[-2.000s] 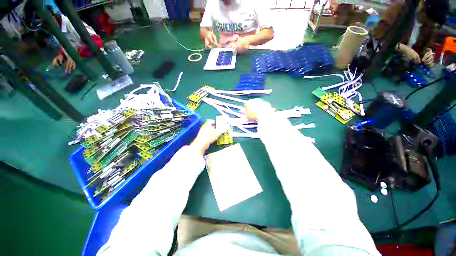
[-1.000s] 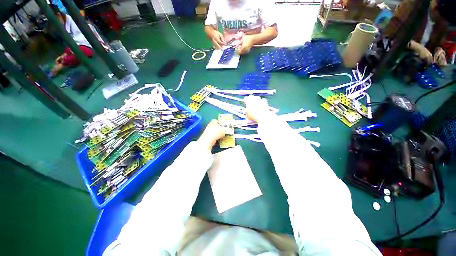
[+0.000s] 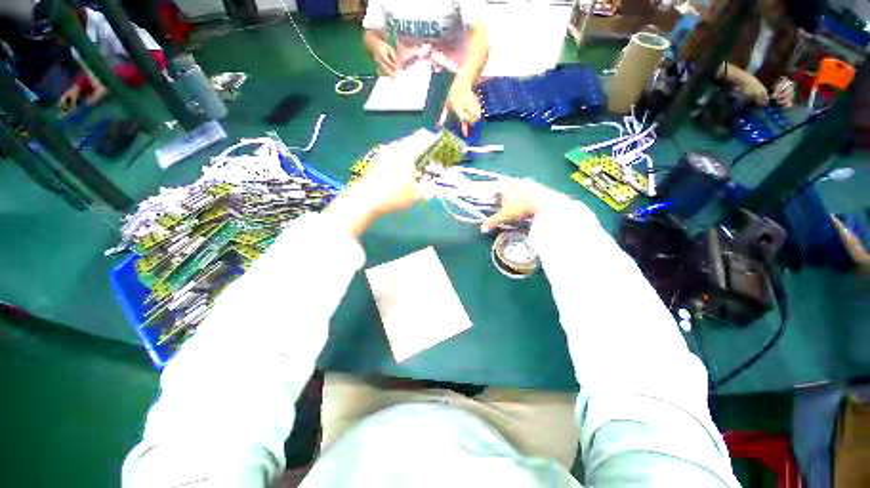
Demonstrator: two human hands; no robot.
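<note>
My left hand [image 3: 393, 187] holds a yellow-green circuit board panel [image 3: 444, 152] raised above the bench, tilted. White lead wires [image 3: 467, 193] run from the board to my right hand [image 3: 515, 204], whose fingers are closed around them. Another yellow board [image 3: 367, 162] lies partly hidden behind my left hand. A round roll [image 3: 515, 254] with a brown-yellow rim and silvery-white middle lies just below my right hand. The off-white pad [image 3: 418, 303] lies nearer me, with nothing on it.
A blue bin [image 3: 135, 307] heaped with boards and white leads stands at left. At right are boards with leads [image 3: 607, 183] and a black soldering unit [image 3: 733, 276]. Across the bench a person reaches toward blue panels [image 3: 544, 97]; a cardboard tube [image 3: 637, 72] stands behind.
The board has been lifted off the bench and its leads gathered between my hands. The round roll is now visible. The person opposite has reached an arm forward, and the white sheet there is bare.
</note>
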